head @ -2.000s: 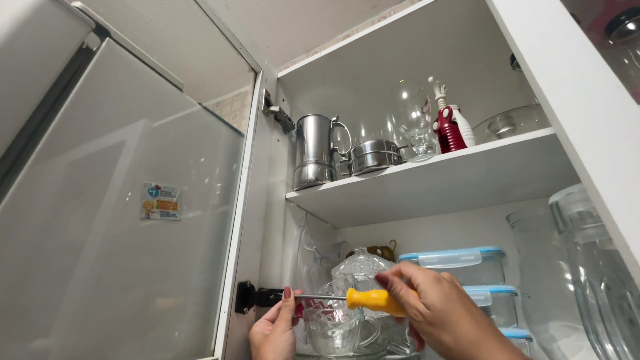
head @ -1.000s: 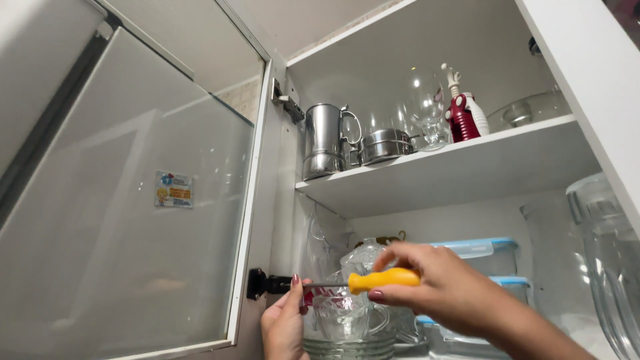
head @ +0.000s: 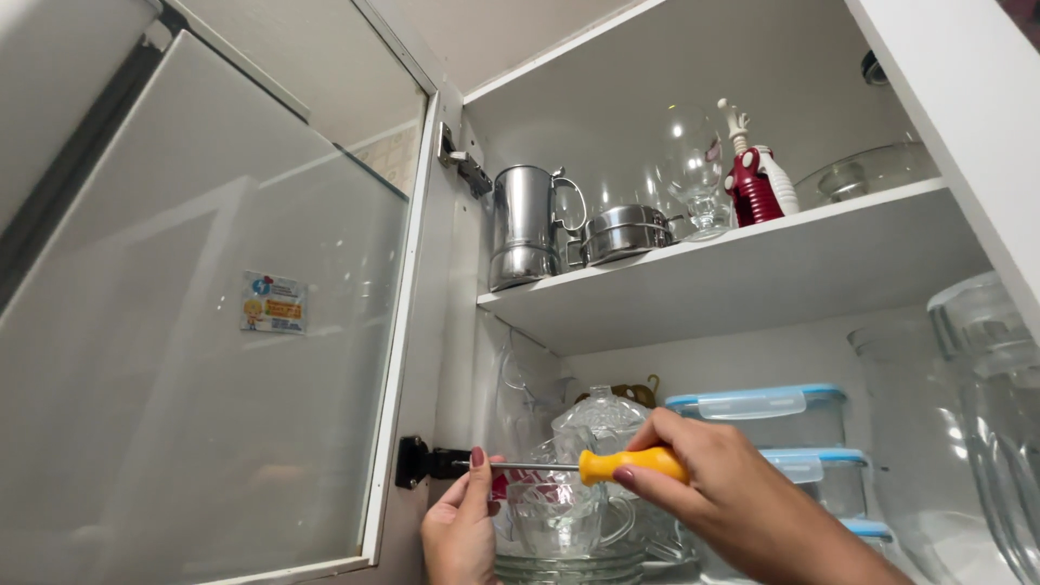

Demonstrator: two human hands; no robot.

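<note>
My right hand (head: pixel 707 479) grips the yellow handle of a screwdriver (head: pixel 634 466), whose metal shaft points left, roughly level. My left hand (head: pixel 467 520) steadies the shaft near its tip between thumb and fingers, beside the black lower hinge (head: pixel 426 463) of the cabinet door. The tip is at the hinge arm; the screw itself is too small to make out clearly. Higher up, a metallic upper hinge (head: pixel 465 162) joins the open glass-panelled door (head: pixel 325 390) to the white cabinet side.
A steel mug (head: pixel 524 227), a round steel container (head: pixel 626 234), a stemmed glass (head: pixel 695 162) and a red-and-white object (head: pixel 756 187) stand on the upper shelf (head: pixel 731 280). Glass cups (head: pixel 556 520), stacked plates (head: pixel 569 565), blue-lidded containers (head: pixel 760 414) and tall glass vessels (head: pixel 991 406) stand below.
Both hands stay at the lower hinge with the screwdriver. The fingers of my right hand have shifted around the yellow handle.
</note>
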